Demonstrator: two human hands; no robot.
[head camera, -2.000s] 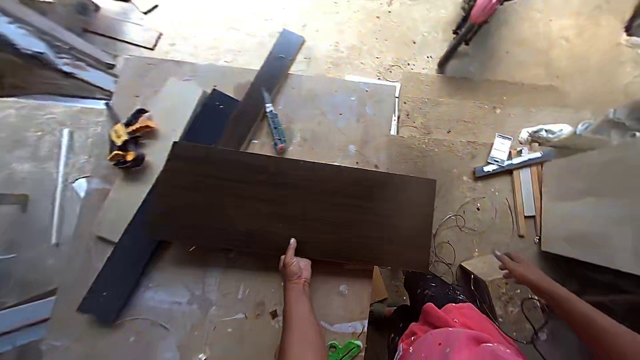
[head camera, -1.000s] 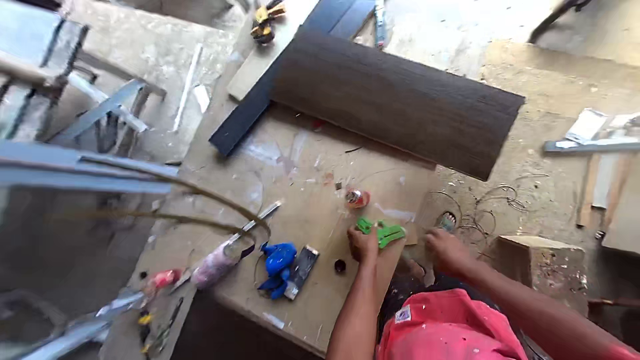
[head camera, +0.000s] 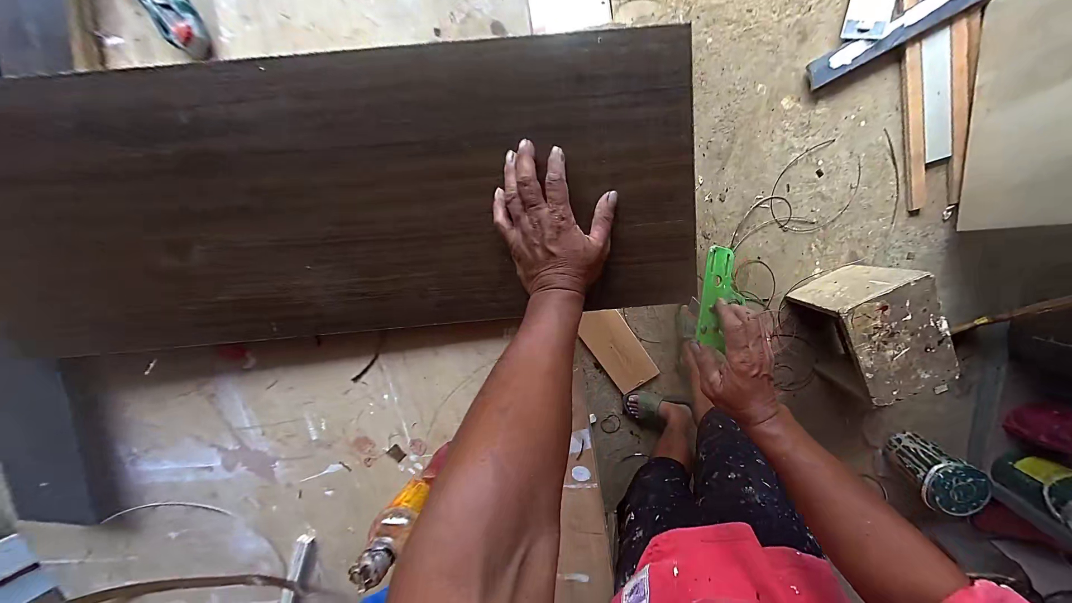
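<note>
A wide dark brown wood-grain board (head camera: 293, 193) lies across the upper left over a worktable (head camera: 276, 427). My left hand (head camera: 557, 226) rests flat on it near its right end, fingers spread and nothing gripped. Just off the board's right edge, my right hand (head camera: 741, 360) grips a green tool (head camera: 716, 293) with a long flat body, held upright; its exact kind is unclear. Below the board, an orange-yellow tool with a metal tip (head camera: 389, 528) lies on the table, partly behind my left forearm. A teal-handled tool (head camera: 180, 29) lies beyond the board's far edge.
On the floor at right are a paint-spattered wooden box (head camera: 896, 343), loops of thin wire (head camera: 779, 213) and a green can (head camera: 950, 477). Wood strips (head camera: 914, 126) lie at the upper right beside a large pale panel (head camera: 1017, 117). A dark grey piece (head camera: 46, 444) is at left.
The green tool, on the table by my left hand a second ago, is now in my right hand off the board's right end. My left hand has moved onto the board. The view has shifted.
</note>
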